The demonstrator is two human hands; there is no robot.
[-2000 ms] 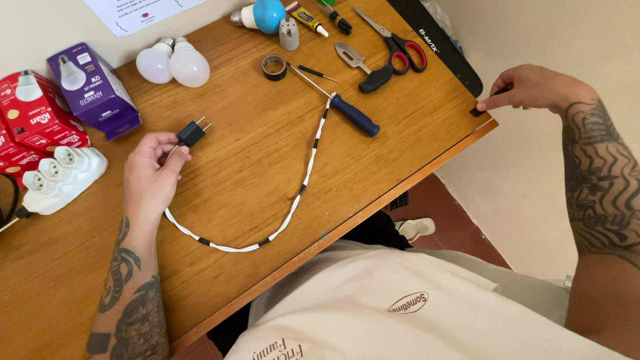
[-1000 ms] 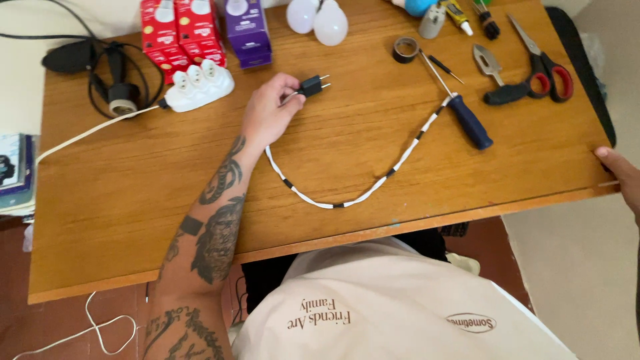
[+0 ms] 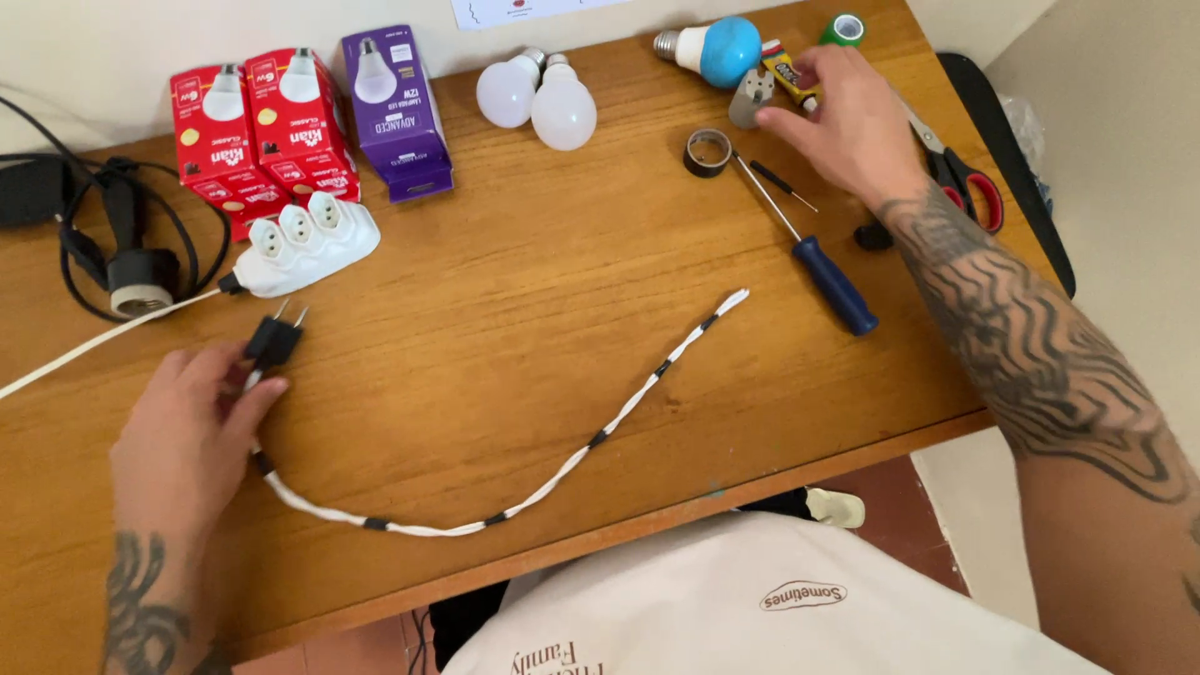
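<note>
My left hand (image 3: 192,422) holds a black two-pin plug (image 3: 274,339) at the table's left, its pins pointing up and away. From the plug a twisted white cord (image 3: 436,531) with black tape bands curves across the wood to a free end. At the back right my right hand (image 3: 844,122) reaches over the table, thumb and fingers apart, beside a grey plug adapter (image 3: 751,97) and a yellow glue tube (image 3: 790,77), which its fingers partly cover; whether they touch is unclear. A blue-handled screwdriver (image 3: 834,286) lies nearer me, with a roll of black tape (image 3: 707,153) by its tip.
Red bulb boxes (image 3: 216,141), a purple box (image 3: 397,112) and a white power strip (image 3: 314,246) stand left. A black lamp socket (image 3: 142,279) lies in cables. White bulbs (image 3: 563,105), a blue bulb (image 3: 730,52) and green tape (image 3: 846,30) are behind; scissors (image 3: 956,178) lie under my right forearm.
My right hand has moved from the table's right edge to the glue tube and adapter. The plug, still in my left hand, is now nearer the power strip. The cord's free end lies apart from the screwdriver.
</note>
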